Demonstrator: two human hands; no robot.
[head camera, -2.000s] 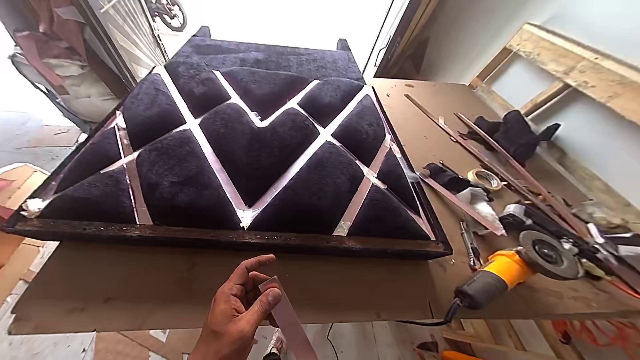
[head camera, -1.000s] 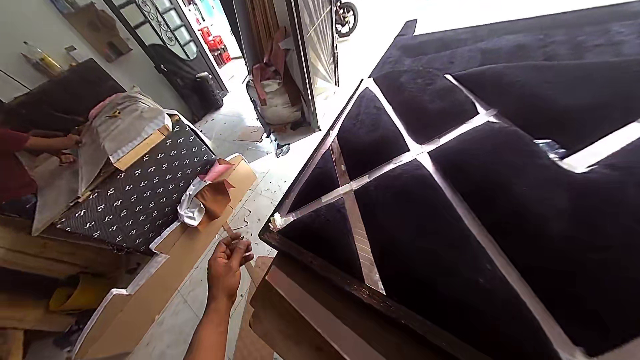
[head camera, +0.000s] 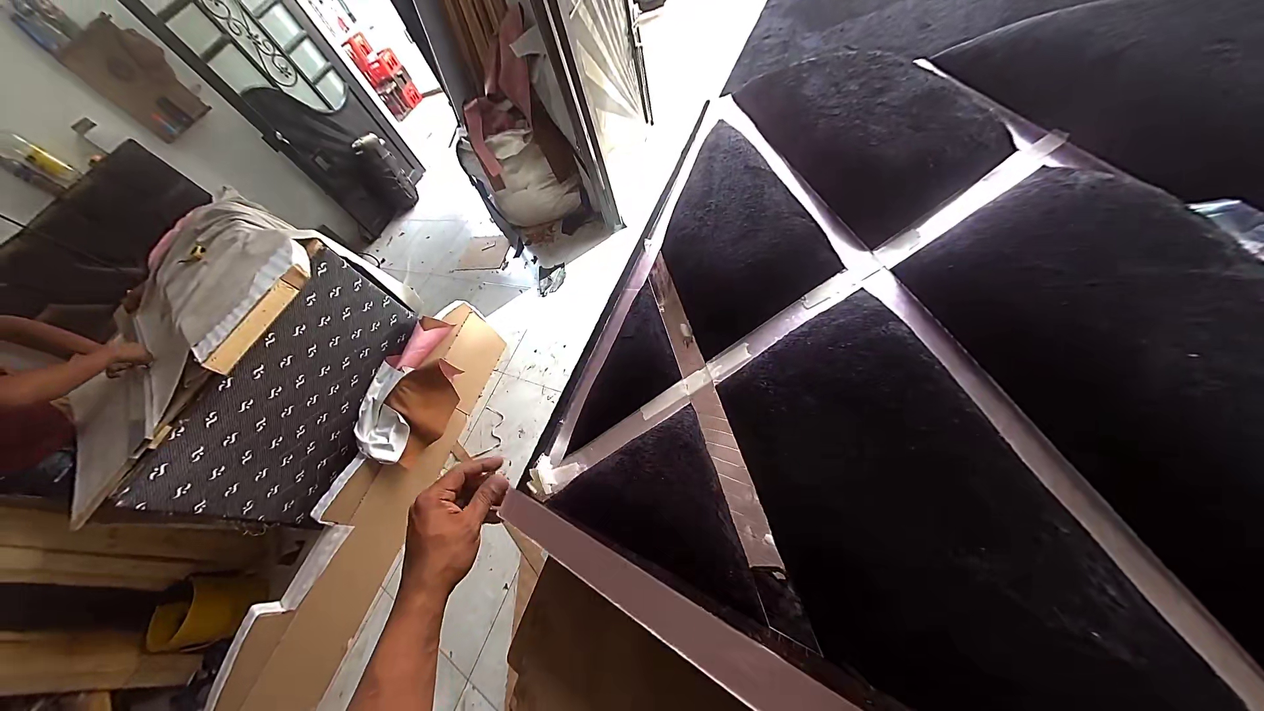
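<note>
My left hand (head camera: 452, 523) pinches the end of a long, flat pinkish-mauve strip (head camera: 662, 607) between thumb and fingers. That strip runs down to the right, along the near edge of a dark velvet upholstered panel (head camera: 642, 494), and leaves the view at the bottom. Shiny metallic strips (head camera: 790, 316) cross the panel in a diamond pattern, with short pieces of tape (head camera: 662, 403) on some of them. A duller strip (head camera: 726, 464) crosses under them near the panel's left corner, where crumpled tape (head camera: 545, 476) sits. My right hand is out of view.
Left of the panel, a co-worker's hand (head camera: 128, 357) rests on material beside a patterned dark fabric box (head camera: 267, 415). Cut brown board (head camera: 346, 553) and fabric scraps (head camera: 425, 400) lie between. A stuffed sack (head camera: 533, 178) stands behind, near a metal door (head camera: 286, 69).
The view has swung left toward the panel's left corner. My left hand, lower and away from the panel two seconds ago, is now beside that corner, still holding a strip.
</note>
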